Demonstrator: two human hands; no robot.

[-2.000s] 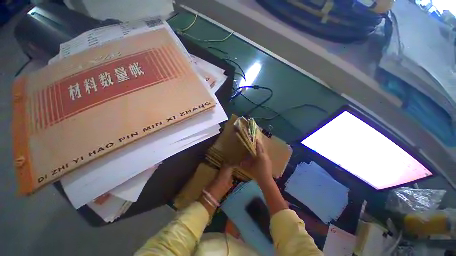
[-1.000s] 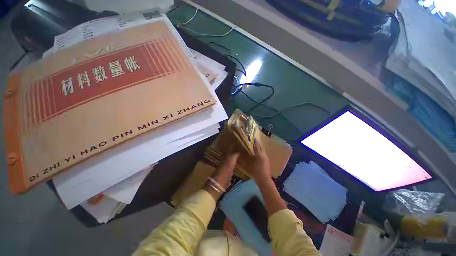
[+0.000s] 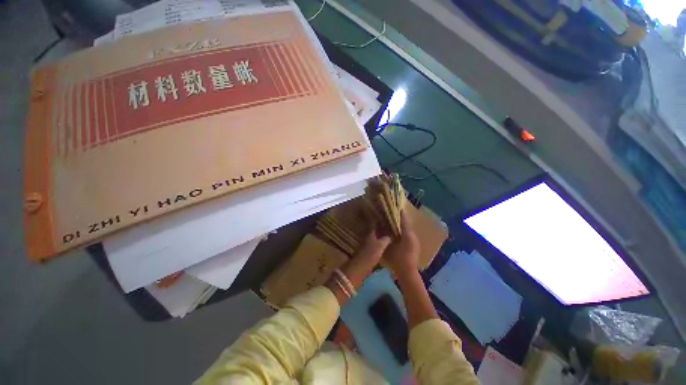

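Note:
A thick bundle of tan-brown kraft envelopes or cards [image 3: 387,204] stands tilted in my hands, its edges fanned a little. My right hand [image 3: 403,244] grips its lower right side. My left hand [image 3: 370,252], with bands at the wrist, is at its lower left side. More kraft envelopes or cards [image 3: 299,269] lie in piles under and left of my hands, and another brown piece [image 3: 429,234] shows behind my right hand. The fingertips are small and partly hidden.
A large material quantity ledger [image 3: 195,154] lies on white papers at left. A phone [image 3: 387,319] lies on blue sheets [image 3: 361,331]. Light blue slips [image 3: 481,293] lie before the bright monitor [image 3: 560,244]. Cables are behind my hands; crumpled plastic [image 3: 617,325] is at right.
The view has shifted, and a dark object with an orange tip now shows beyond the desk. The bundle stays in my hands at a changed tilt. More of the lower-left brown pile is uncovered.

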